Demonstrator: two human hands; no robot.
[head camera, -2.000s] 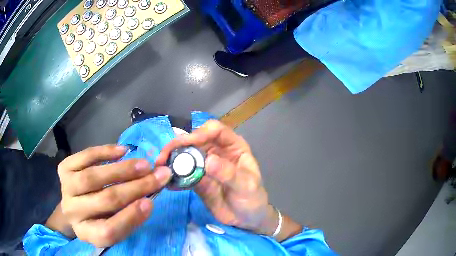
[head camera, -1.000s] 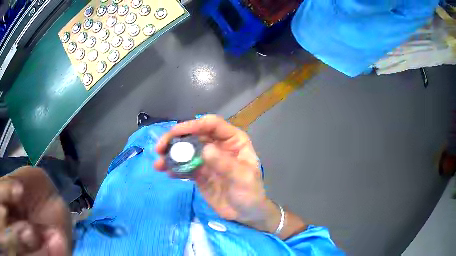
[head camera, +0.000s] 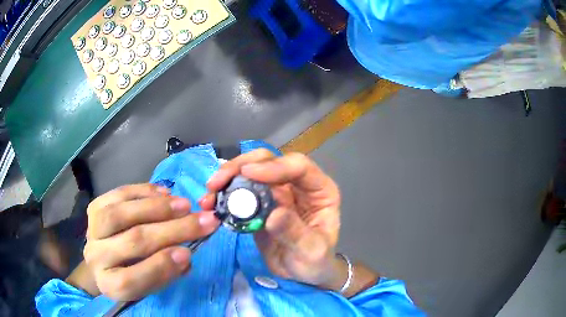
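A round electronic unit (head camera: 242, 204) has a dark ring, a plain white centre and a green patch at its lower edge. My right hand (head camera: 299, 217) holds it between thumb and fingers, above the blue smock, its face towards me. My left hand (head camera: 139, 238) is at the left of the unit, its fingertips at the unit's left edge. Thin dark tweezers (head camera: 200, 243) show partly below its fingers; their tips are hidden or too small to make out.
A green bench (head camera: 53, 133) at upper left bears a tan sheet (head camera: 93, 62) with rows of similar discs. A blue plastic stool or crate (head camera: 301, 40) is at the top. A person in blue clothing (head camera: 428, 43) is at upper right. A yellow line (head camera: 341, 117) crosses the grey floor.
My left hand moved away to the lower left, then came back beside the unit. The unit and my right hand are slightly further right. The person in blue has shifted left.
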